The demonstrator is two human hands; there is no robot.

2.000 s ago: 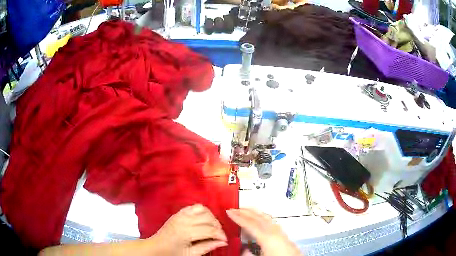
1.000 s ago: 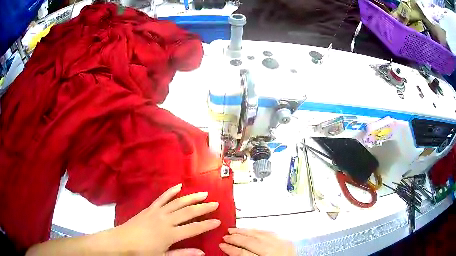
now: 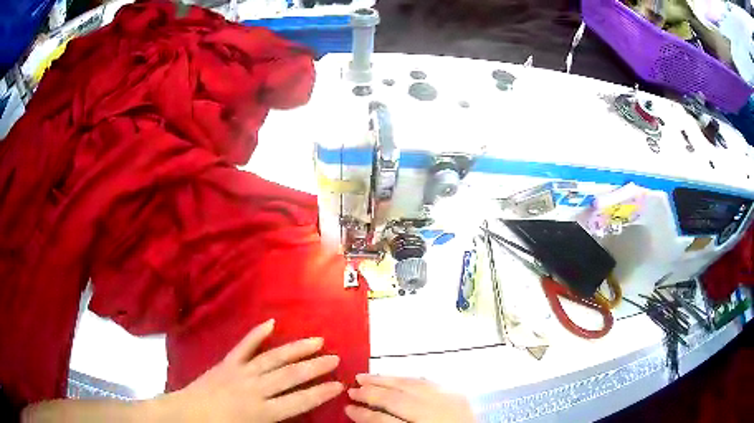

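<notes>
Red fabric [image 3: 190,240] lies in large folds left of the sewing machine [image 3: 529,124], with a flat part running under the needle area [image 3: 357,241]. A small white label [image 3: 351,276] with a dark mark sits at the fabric's edge by the presser foot. My left hand [image 3: 264,380] lies flat on the red fabric, fingers spread, palm down. My right hand [image 3: 405,400] rests at the fabric's right edge near the table front, fingertips on it, partly cut off by the bottom edge. Whether it pinches the fabric cannot be told.
Right of the needle lie a slim blue and yellow-green tool [image 3: 468,281], a black flat phone [image 3: 566,252] on scissors with orange-red handles [image 3: 579,310], and a bundle of dark thin pieces [image 3: 671,316]. A purple basket [image 3: 661,62] stands behind the machine.
My left hand has gone from bent fingers to spread flat on the fabric. The fabric's edge and label have moved slightly toward me relative to the needle. The whole view has shifted.
</notes>
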